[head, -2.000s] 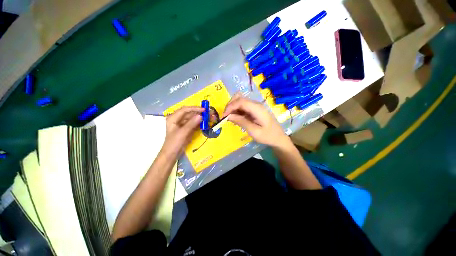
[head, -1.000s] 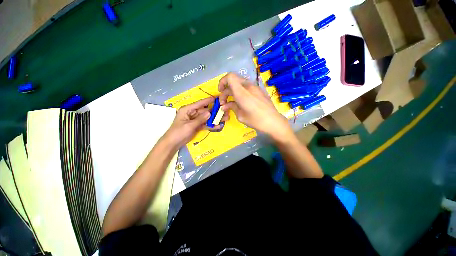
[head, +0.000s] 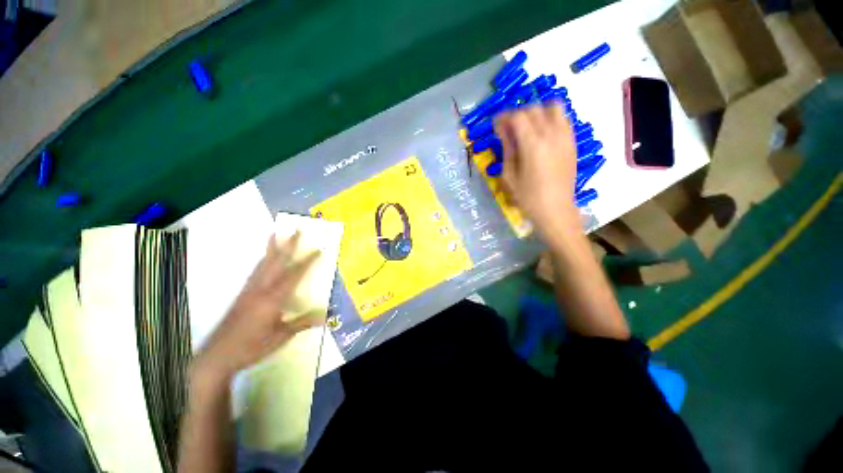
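Observation:
My right hand, blurred, is over the left part of the pile of blue battery cells; its fingertips hide some cells, and I cannot tell whether it grips one. My left hand, blurred, is over the cream release liner sheet, fingers apart, with no cell seen in it. The printed mat lies between my hands, its yellow panel and headphone picture uncovered.
A fanned stack of adhesive sheets is at the left. A smartphone and a single cell lie right of the pile. Several cells are on the green belt. Cardboard boxes stand at the far right.
The cell with the pale pad is gone from between my hands. My right hand has moved right to the pile, my left hand left and down onto the liner sheet.

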